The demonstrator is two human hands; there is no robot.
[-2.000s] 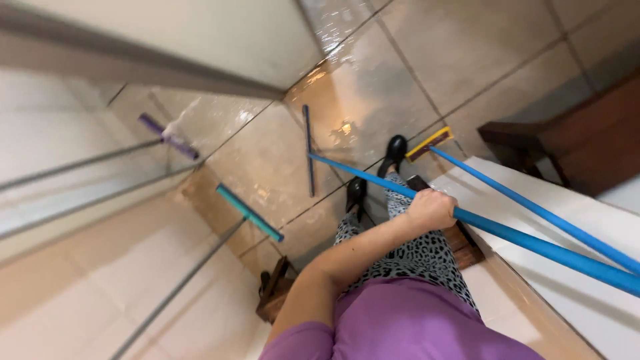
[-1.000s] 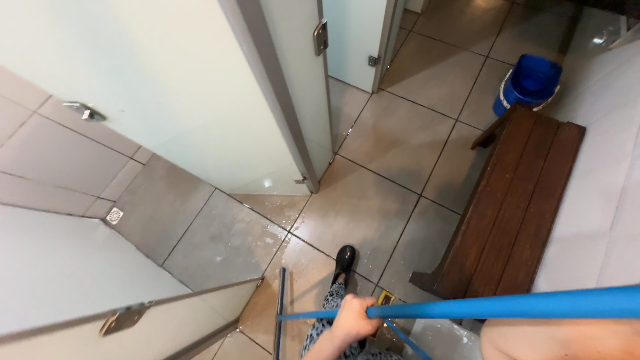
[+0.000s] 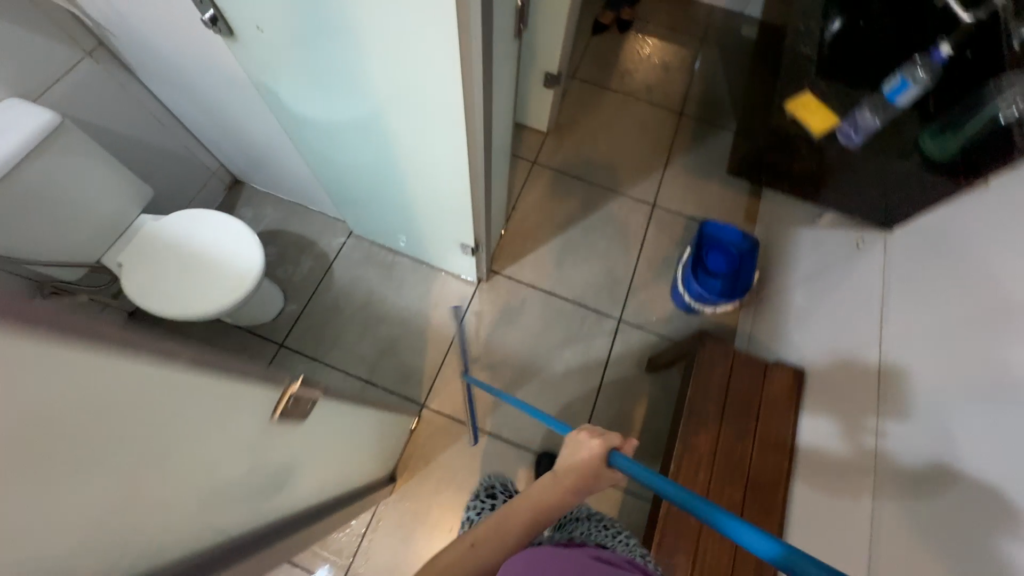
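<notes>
My left hand (image 3: 592, 460) is closed around the blue handle (image 3: 704, 508) of a floor squeegee. The handle slants from the lower right to the squeegee's long, thin blade (image 3: 470, 408), which rests on the tiled floor by the entrance of a toilet stall. My right hand is out of view, and so is the handle's far end. Below the left hand, part of a dark shoe (image 3: 546, 462) shows beside the patterned trousers.
A wooden bench (image 3: 732, 448) and a blue bucket (image 3: 714, 268) stand along the right wall. Left are a white toilet (image 3: 192, 264) and frosted panels (image 3: 376, 120). A dark counter (image 3: 864, 180) holds a yellow sponge (image 3: 812, 114) and bottles (image 3: 896, 92). Another person's feet (image 3: 614, 18) show at the top.
The view has swung, bringing the toilet and counter in. My left hand keeps its hold on the blue handle. The squeegee blade, earlier on wet tiles near my shoes, now lies by the stall entrance.
</notes>
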